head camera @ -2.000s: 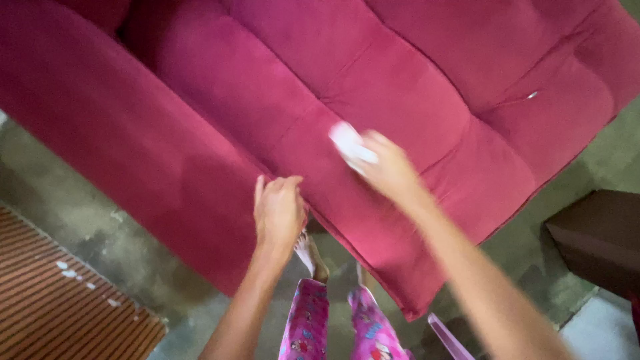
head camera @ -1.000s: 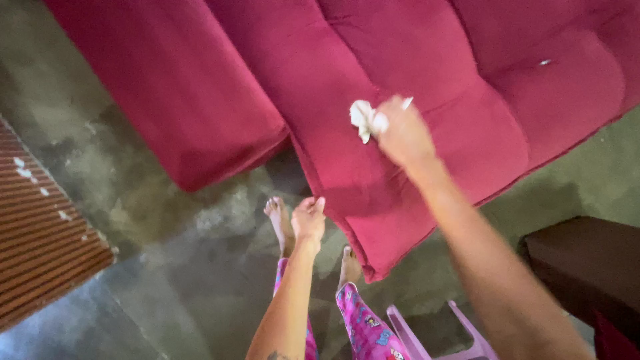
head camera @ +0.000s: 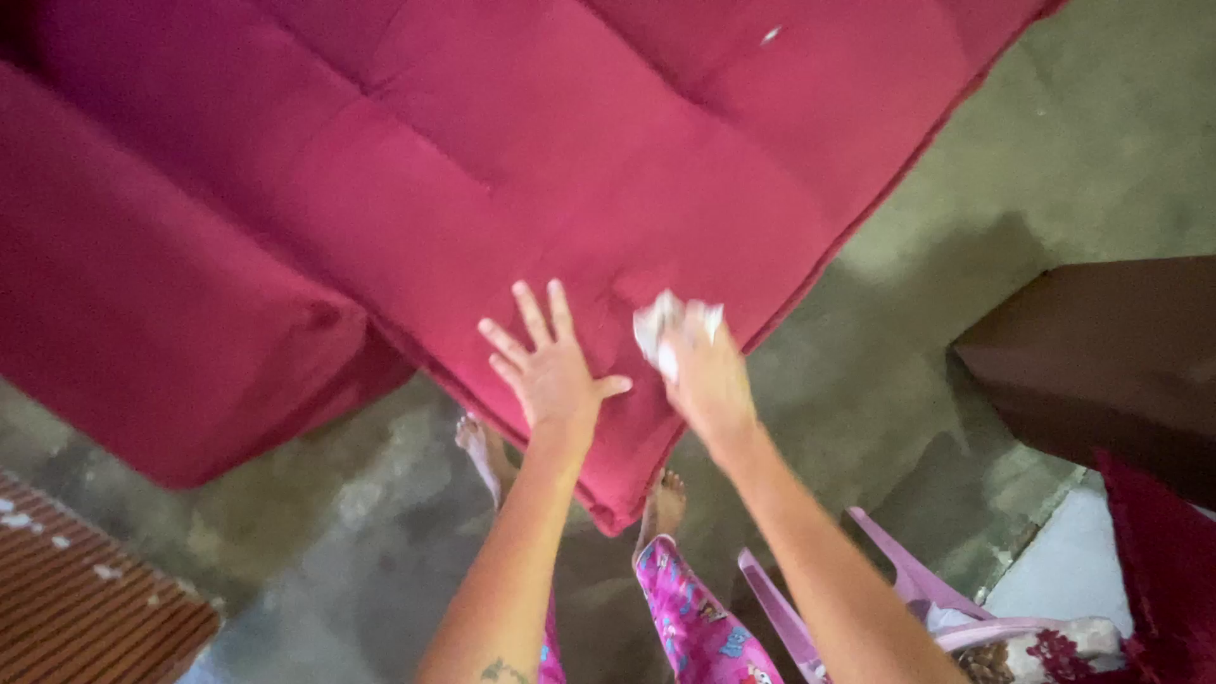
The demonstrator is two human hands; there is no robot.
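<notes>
A crumpled white cloth is gripped in my right hand, over the near corner of a red upholstered sofa seat. To its left, my left hand lies with fingers spread on the same red fabric and holds nothing. The seat has stitched seams and a piped edge. A small white bit lies farther back on the seat. Part of the cloth is hidden by my right fingers.
A red armrest stands on the left. At right is a dark brown box-shaped piece. A pink plastic chair stands low right, and a striped brown mat lies low left. My feet are beside the seat corner.
My left hand, earlier raised near the seat's left edge with fingers drawn in, is now spread on the seat. My right hand has moved nearer the front corner, still holding the cloth.
</notes>
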